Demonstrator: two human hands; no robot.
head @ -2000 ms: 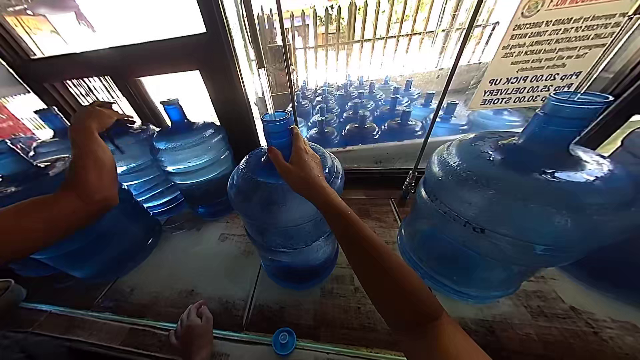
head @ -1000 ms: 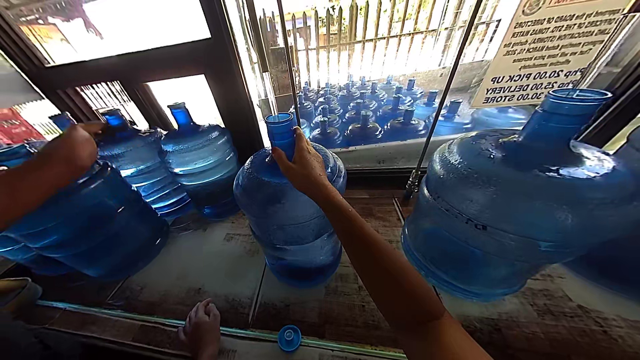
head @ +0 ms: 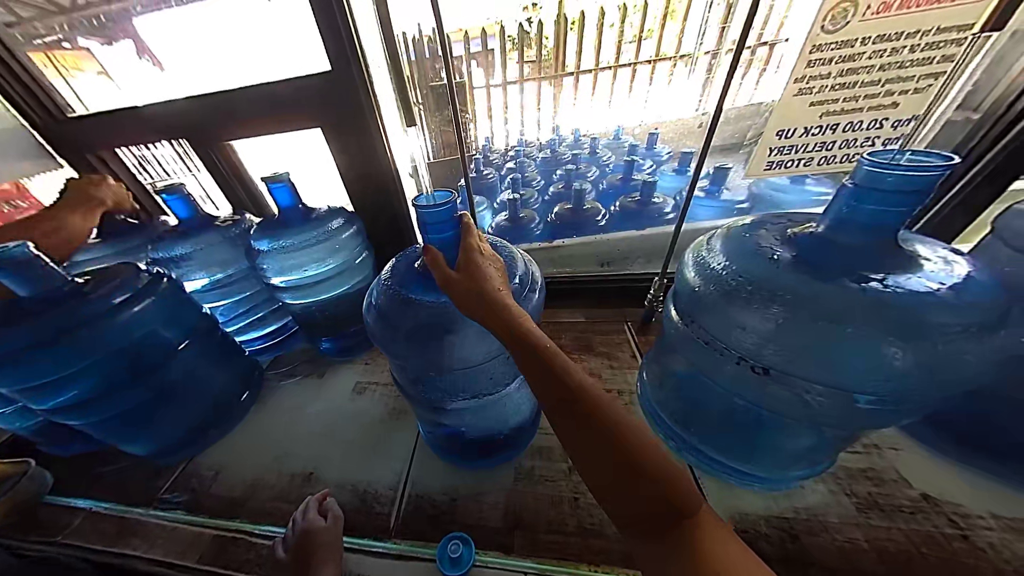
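Observation:
My right hand (head: 472,272) grips the neck of a translucent blue water jug (head: 464,360), thumb and fingers around it. The jug stands upright and uncapped in the middle, below a thin clear stream or tube. At far left, my left hand (head: 100,196) is bent over the top of a partly hidden jug (head: 120,236); its fingertips and that neck are hard to make out. A larger-looking open jug (head: 824,320) stands on the right. A blue cap (head: 455,554) lies near the front edge. Another person's small hand (head: 310,534) rests beside it.
A tilted-looking jug (head: 120,360) stands at the left front, with two more jugs (head: 212,264) (head: 312,264) behind it. Thin dark rods (head: 708,144) cross the view before the window. Many jugs (head: 576,180) stand outside, near a metal fence (head: 560,64). A printed notice (head: 860,88) hangs at right.
My left hand has shifted to the left, away from the necks of the jugs at the back left. My right hand stays on the middle jug's neck.

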